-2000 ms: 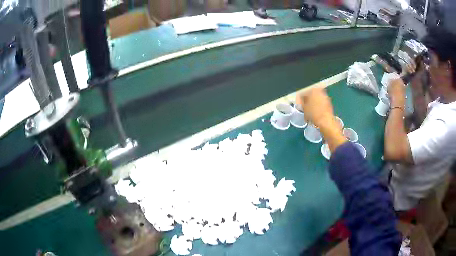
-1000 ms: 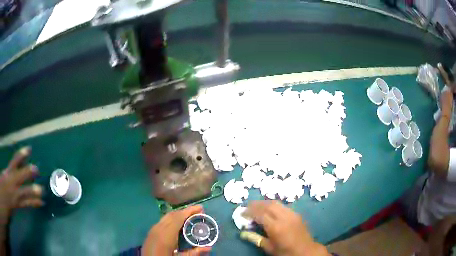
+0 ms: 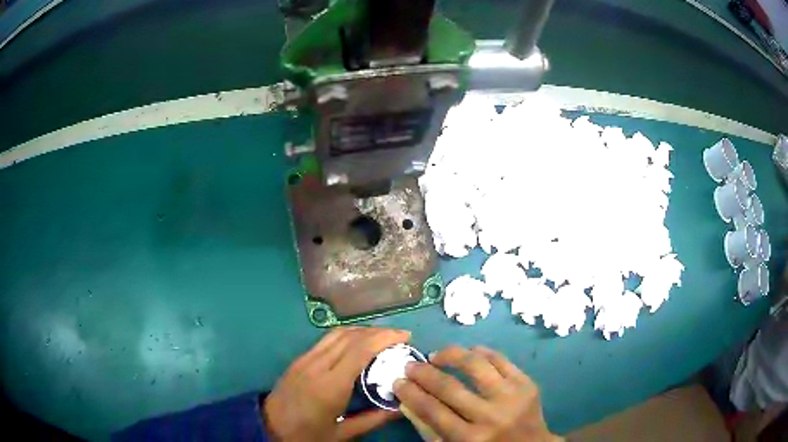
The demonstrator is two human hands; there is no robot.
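My left hand (image 3: 320, 388) holds a white round fan housing (image 3: 366, 390) in front of the press, its open rim facing up. My right hand (image 3: 471, 393) has its fingers on a white impeller (image 3: 389, 367) at the mouth of the housing. The impeller lies inside the rim; how deep it sits cannot be told. The brown press base plate (image 3: 333, 280) is just beyond my hands, with nothing on its central hole. A big overexposed pile of white impellers (image 3: 553, 190) lies right of the press.
The green press body (image 3: 380, 129) stands over the base plate, with a steel lever (image 3: 527, 30) at its upper right. Several open housings (image 3: 733, 200) stand at the far right. A pale edge strip (image 3: 155, 114) borders the dark green conveyor belt (image 3: 190, 52). Brown cardboard (image 3: 665, 419) is at lower right.
My right hand has brought the impeller into the housing held by my left hand. The view has shifted left and down; the other person's hand and the housings at the left are out of view.
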